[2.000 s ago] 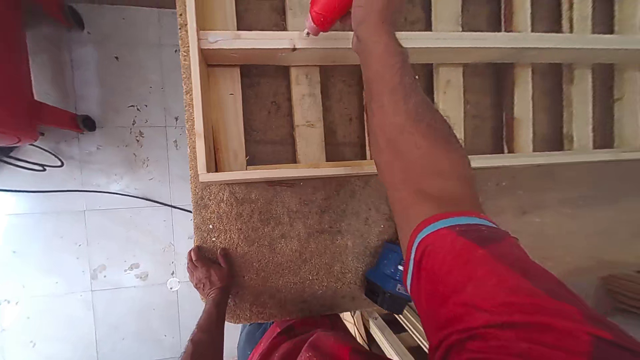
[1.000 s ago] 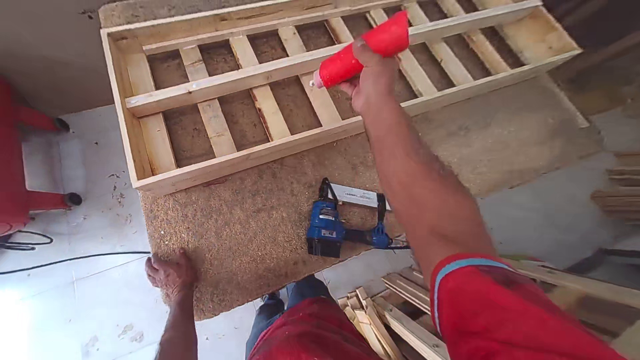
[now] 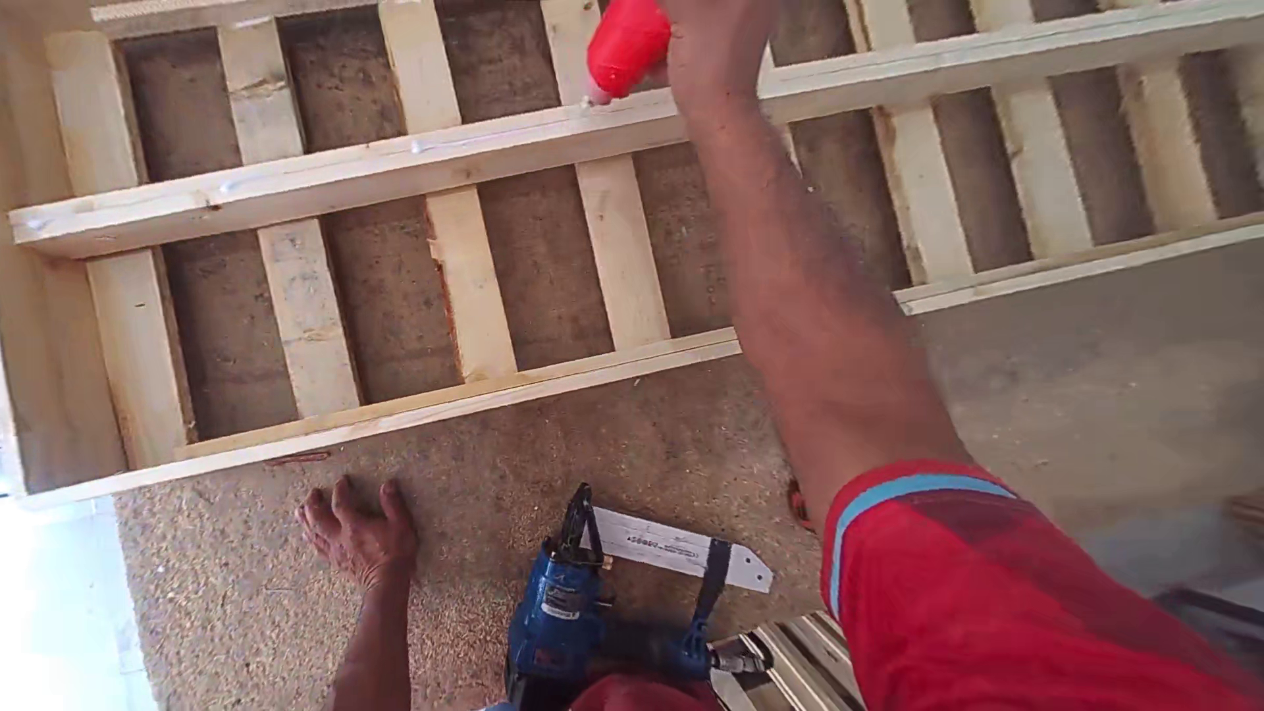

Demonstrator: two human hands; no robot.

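Note:
My right hand [image 3: 719,49] grips a red squeeze bottle [image 3: 628,44], tilted with its nozzle down at the top edge of the middle wooden rail [image 3: 494,148]. White glue-like blobs lie along that edge to the left of the nozzle. The rail runs lengthwise through a slatted pine frame [image 3: 474,286], across its slats. Fingers spread, my left hand [image 3: 360,533] rests on the particle board [image 3: 444,444] just below the frame's near side and holds nothing. A blue pneumatic nailer [image 3: 558,602] lies on the board to the right of that hand.
Beside the nailer, its white magazine [image 3: 671,548] bears writing, and an air hose coupling [image 3: 741,660] sits at its handle. Wooden strips [image 3: 805,652] lie below the board's near edge. White floor [image 3: 59,602] shows at the lower left.
The bottle has moved from over the slats in front of the rail back to the rail's top edge. My left hand has shifted right, from the board's left edge onto the board. The view has come closer.

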